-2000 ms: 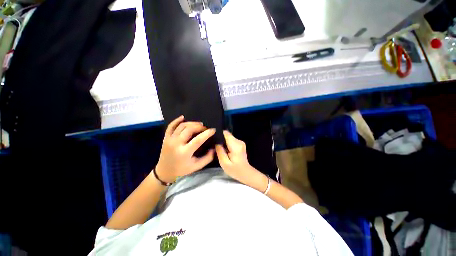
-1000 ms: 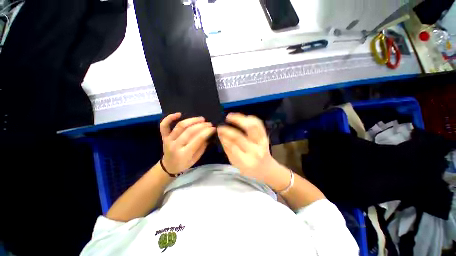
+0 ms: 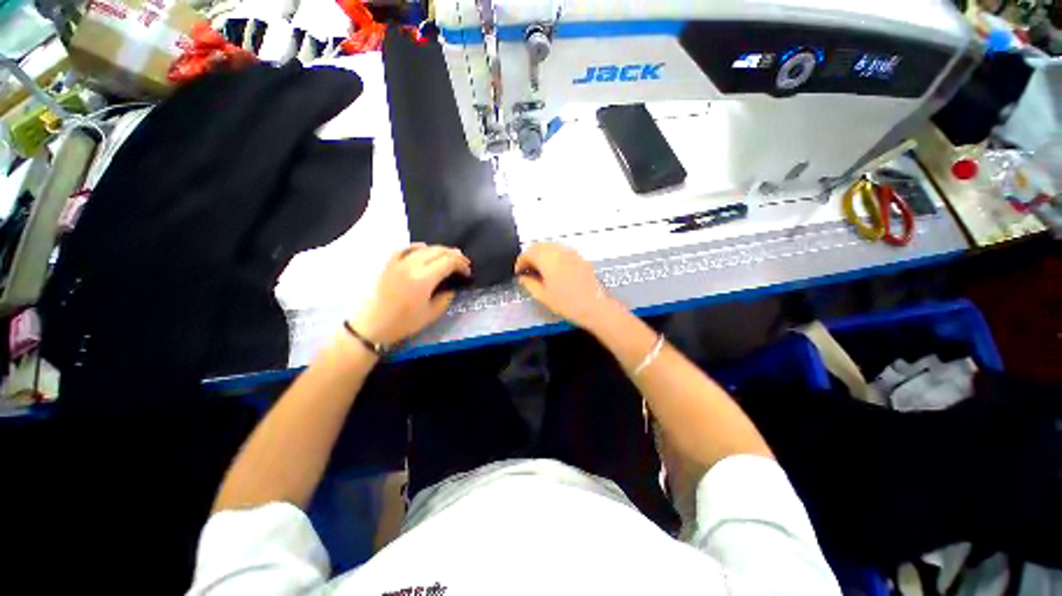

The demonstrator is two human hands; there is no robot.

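Observation:
A long black cloth piece (image 3: 437, 151) lies on the white table and runs back along the left side of the sewing machine's needle area (image 3: 501, 175). Its near end lies on the table close to the printed ruler. My left hand (image 3: 417, 289) grips the left part of that near end with curled fingers. My right hand (image 3: 561, 283) pinches its right corner. The fingertips are partly hidden in the black cloth. The white machine head (image 3: 664, 47) with "JACK" lettering stands behind.
A heap of black cut pieces (image 3: 186, 210) lies left. A phone (image 3: 643, 148), dark snips (image 3: 710, 218) and yellow and red scissor-like rings (image 3: 878, 212) lie right. Blue crates (image 3: 920, 326) with black cloth and white scraps stand below the table. A cardboard box (image 3: 128, 41) is at the back left.
Both hands have moved forward from below the table edge onto the tabletop, taking the cloth's near end along. The view has tilted up, showing more of the machine.

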